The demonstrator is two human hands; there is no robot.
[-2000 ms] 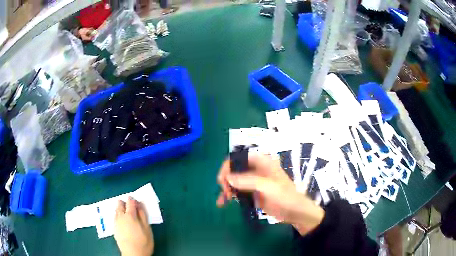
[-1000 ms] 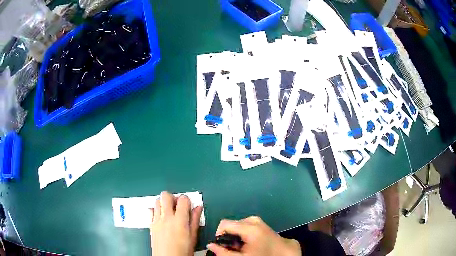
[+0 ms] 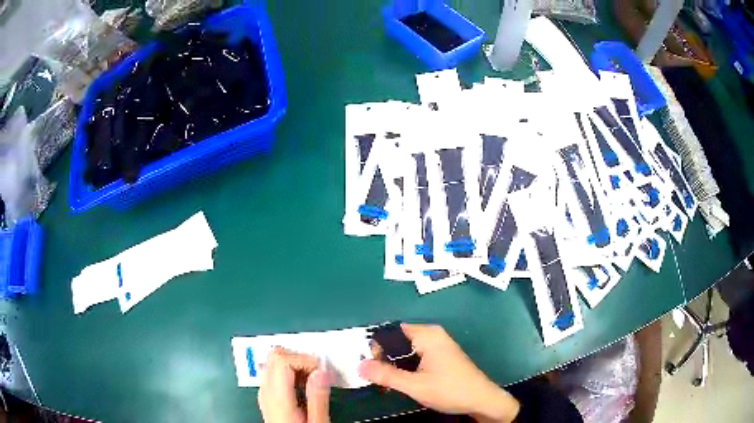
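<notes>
A white sleeve with a small blue mark (image 3: 310,351) lies at the front edge of the bench, blue mark to the left. My left hand (image 3: 293,384) is on it, fingertips pinching its surface. My right hand (image 3: 442,376) holds a folded black strap (image 3: 392,344) with a thin light line at the sleeve's right end. Whether the strap is inside the opening cannot be told. A small fanned stack of white sleeves (image 3: 149,263) lies at left. Filled sleeves (image 3: 453,198) with dark panels overlap in a heap at right.
A large blue bin (image 3: 198,153) heaped with black straps stands back left. A small blue bin (image 3: 459,54) is back centre beside a white post (image 3: 510,37). Another blue bin (image 3: 23,258) is at the left edge. Clear bags (image 3: 70,49) lie back left. A chair base (image 3: 701,339) shows beyond the bench at right.
The sleeve and both hands have moved right in view. My right hand has come up to the sleeve's right end with the black strap. The view has shifted slightly.
</notes>
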